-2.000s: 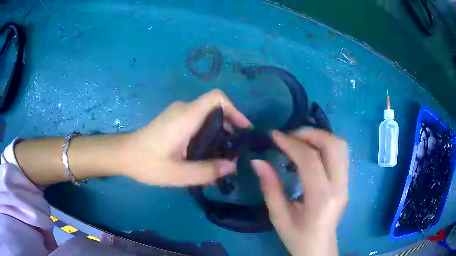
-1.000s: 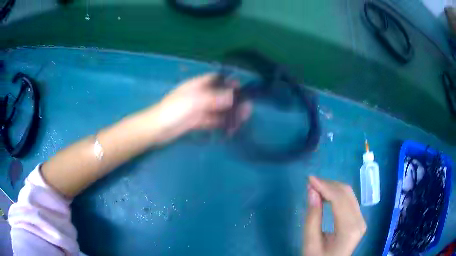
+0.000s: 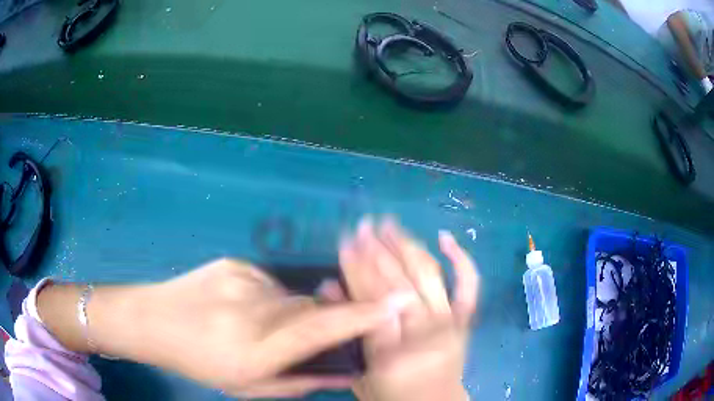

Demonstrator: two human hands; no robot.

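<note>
My left hand (image 3: 227,325) is blurred, low in the middle, its fingers reaching across my right palm. My right hand (image 3: 411,301) is blurred too, with its fingers spread. The hands touch or overlap. A dark patch shows between and below them; I cannot tell whether it is a part or shadow. A black headband assembly (image 3: 450,93) lies on the green belt beyond the hands. The needle-tip bottle (image 3: 540,294) stands or lies right of my right hand, orange hub away from me.
The blue parts bin (image 3: 591,313) holds tangled black parts at right. Another assembly (image 3: 43,227) lies on the bench at far left. More lie on the belt (image 3: 235,86), including one at right (image 3: 567,78). A person's arm (image 3: 685,47) shows at far upper right.
The headband assembly carried by my left hand a second ago is out of it, and one lies on the belt ahead. My hands have come together. The view takes in more belt.
</note>
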